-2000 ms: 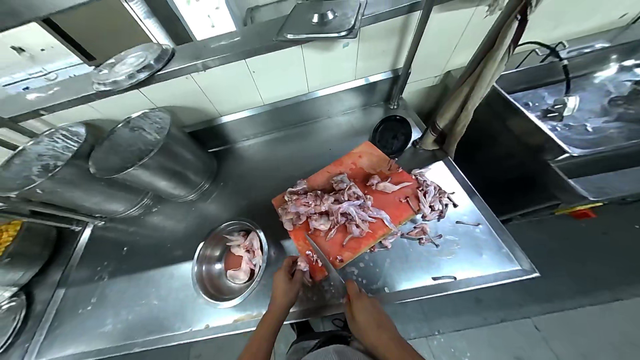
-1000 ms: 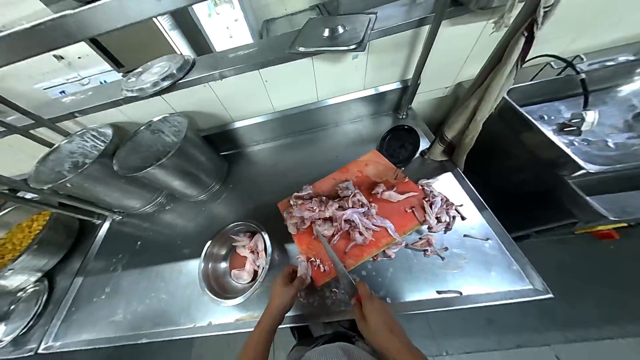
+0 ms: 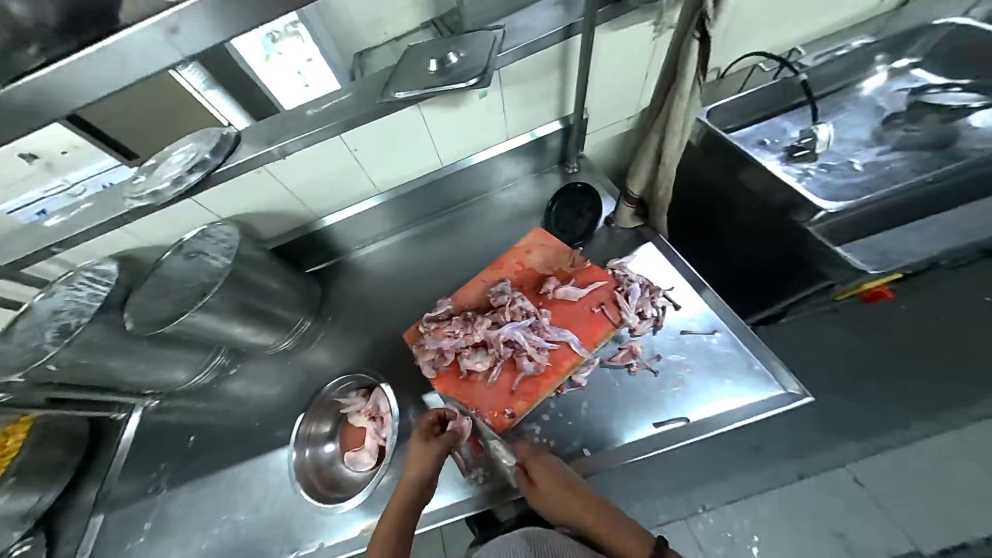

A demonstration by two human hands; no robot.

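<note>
My left hand (image 3: 434, 442) pinches a small piece of raw poultry (image 3: 461, 425) by the near left corner of the orange cutting board (image 3: 552, 252). My right hand (image 3: 546, 480) is closed around the handle of a knife (image 3: 496, 449), its blade pointing up and left beside that piece. Raw poultry pieces (image 3: 488, 333) lie heaped across the board, and thin bony pieces (image 3: 642, 298) lie off its right edge. Left of my left hand, a steel bowl (image 3: 310, 453) holds several pale poultry pieces (image 3: 372, 430). Which cut the held piece is cannot be told.
Two tall steel pots (image 3: 225, 294) stand at the left. A round black lid or dish (image 3: 573, 214) lies behind the board, near a post and a hanging cloth (image 3: 659, 132). A steel sink (image 3: 852, 147) is at the right. The steel counter's raised edge (image 3: 783, 380) runs along its right side.
My left hand and the small piece have moved slightly off the board's near corner, with the knife blade close to them. The bowl remains at the left.
</note>
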